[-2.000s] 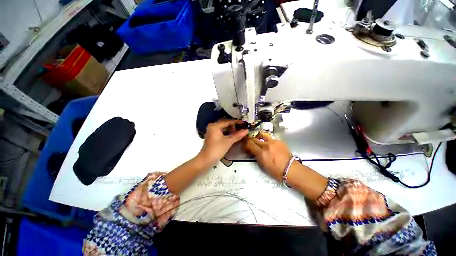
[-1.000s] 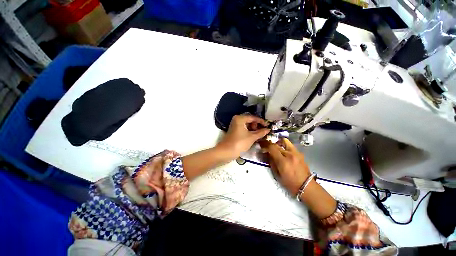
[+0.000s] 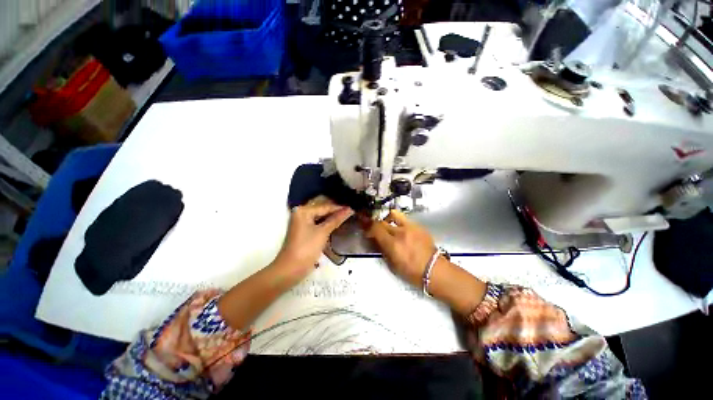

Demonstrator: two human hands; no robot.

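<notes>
A black pouch (image 3: 306,184) lies at the needle area of the white sewing machine (image 3: 500,117), its rounded end showing behind my left hand. My left hand (image 3: 310,233) pinches the pouch's near edge, left of the presser foot (image 3: 381,205). My right hand (image 3: 406,244) is just right of it, fingertips together at the front of the foot. What the right fingertips hold is too small and covered to tell. The part of the pouch under the foot is hidden.
Another black pouch (image 3: 129,236) lies on the white table (image 3: 227,172) at left. Red-handled snips (image 3: 530,228) and a looped black cord (image 3: 582,287) lie at the machine's base. A black piece (image 3: 685,251) is at far right. Blue bins (image 3: 227,48) stand behind and left.
The camera view has swung, shifting the whole scene. My left hand now sits slightly farther from the foot, and more dark fabric shows between it and the needle.
</notes>
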